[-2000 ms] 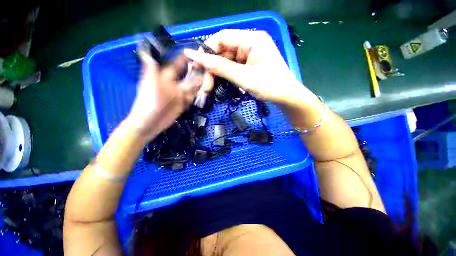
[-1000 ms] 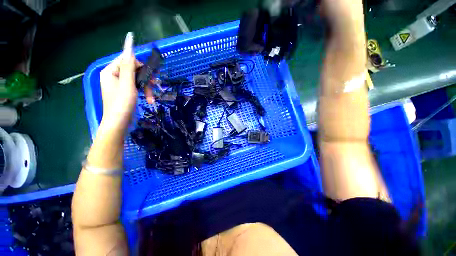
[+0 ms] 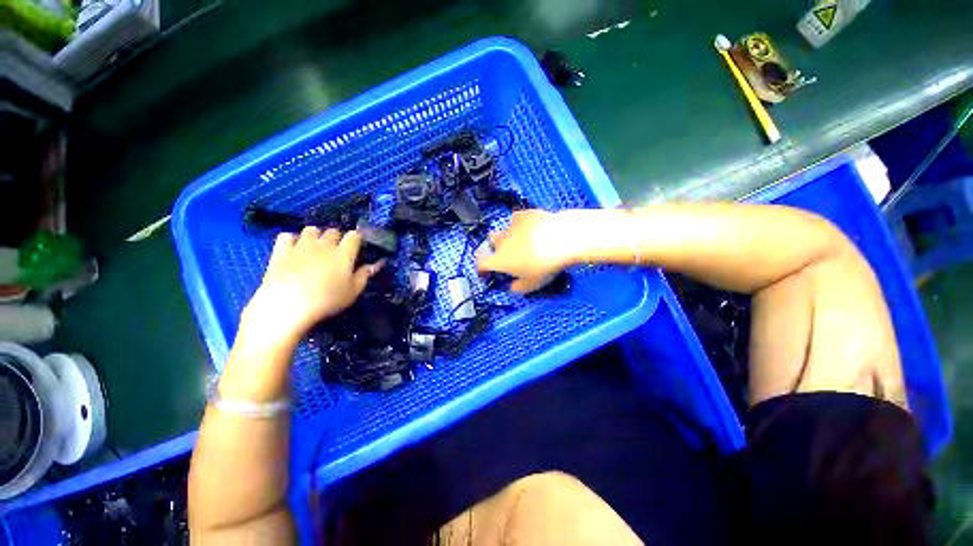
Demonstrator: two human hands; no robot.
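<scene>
Black power adapters (image 3: 415, 190) with thin dark cords lie in a loose heap in the blue perforated basket (image 3: 363, 435) on the bench. My left hand (image 3: 317, 275) is down on the left part of the heap, palm down, fingers curled over a dark adapter block. My right hand (image 3: 522, 252) is on the right part of the heap with its fingers bent down; what lies under the fingers is hidden. Several blocks with lighter grey faces show between the hands.
Blue bins of black adapters are at lower left (image 3: 21, 525) and right (image 3: 932, 382). A white fan (image 3: 73, 407) and green object (image 3: 48, 259) are at left. A yellow stick (image 3: 750, 91) lies beside a yellow-and-dark item (image 3: 767, 68). Small black pieces (image 3: 559, 70) lie behind the basket.
My right hand has come back from beyond the basket's far right corner, where dark adapters showed, into the basket. My left hand has lowered from the left rim onto the heap. The view has turned.
</scene>
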